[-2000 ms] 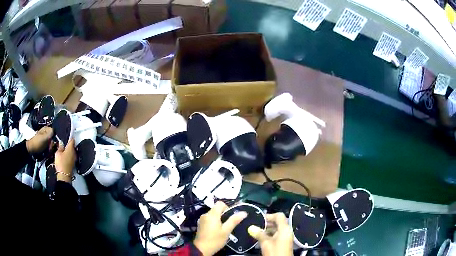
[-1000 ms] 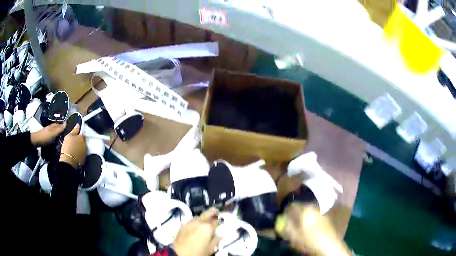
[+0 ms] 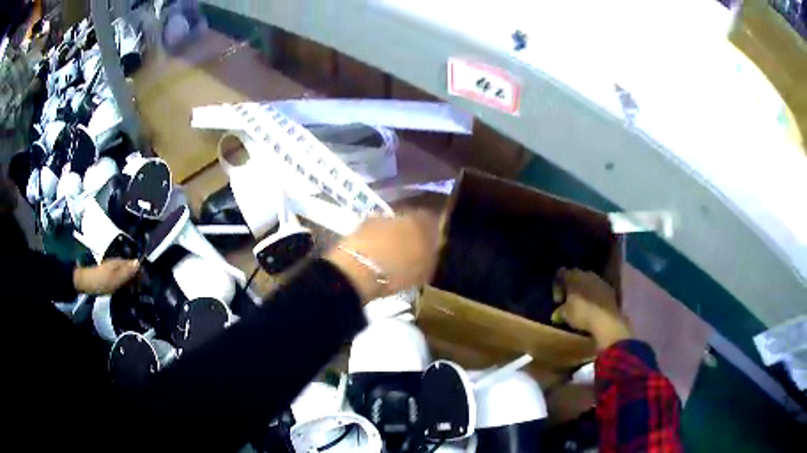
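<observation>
My right hand (image 3: 584, 305), in a red and black plaid sleeve, reaches over the front right wall of the open brown carton (image 3: 504, 323). Its fingertips are down among the dark contents; whether they grip a pad cannot be told. My left hand is not in view. In front of the carton lie white dome cameras with black ends, one near the bottom centre (image 3: 388, 349). A matte black gasket (image 3: 445, 400) covers one mounting base. A base beside it (image 3: 311, 433) shows bare white with a cable.
Another person's hand (image 3: 394, 255) in a black sleeve reaches across to the carton's left side; their other hand (image 3: 108, 276) is among cameras at left. A label strip (image 3: 310, 164) lies behind. A white shelf (image 3: 566, 115) crosses above.
The view has shifted. My right hand has gone from the cameras into the carton. My left hand has left the view. The other person's arm has stretched right, towards the carton.
</observation>
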